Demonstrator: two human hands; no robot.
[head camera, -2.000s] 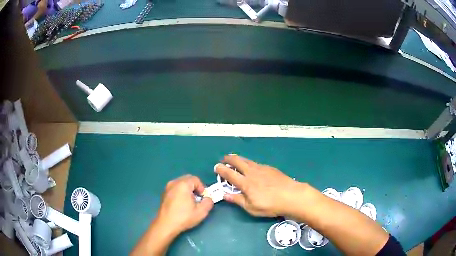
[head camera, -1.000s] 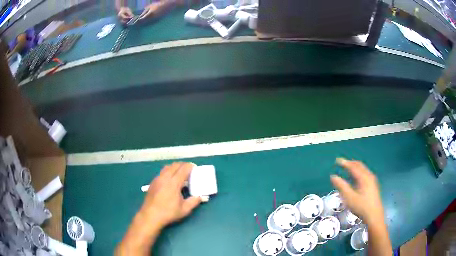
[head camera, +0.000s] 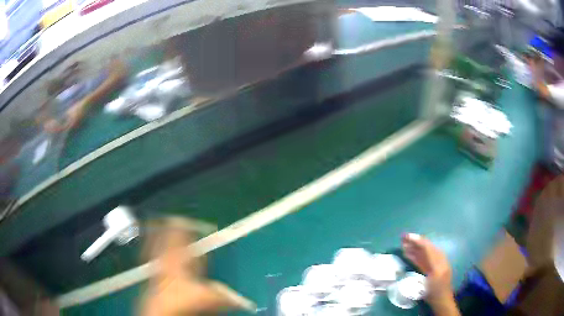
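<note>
The view is blurred. A white fan housing with its handle (head camera: 112, 232) lies on the dark green conveyor belt, just beyond my left hand. My left hand (head camera: 179, 262) is over the pale edge strip, fingers apart, with nothing seen in it. My right hand (head camera: 427, 262) is beside the cluster of white motor units (head camera: 346, 284) on the bench, at its right end. A single motor unit (head camera: 408, 290) stands against or very near my right fingers; whether they grip it cannot be told.
The pale edge strip (head camera: 309, 192) runs diagonally between bench and belt. A green hand press (head camera: 476, 145) with white parts stands at the right. Cardboard boxes (head camera: 504, 262) are at lower right. Across the belt are a co-worker's arms (head camera: 86, 102) and white housings (head camera: 151, 92).
The view has swung to the right. My left hand has moved from the bench to the belt's edge and let go of the housing. My right hand has come down beside the motor units.
</note>
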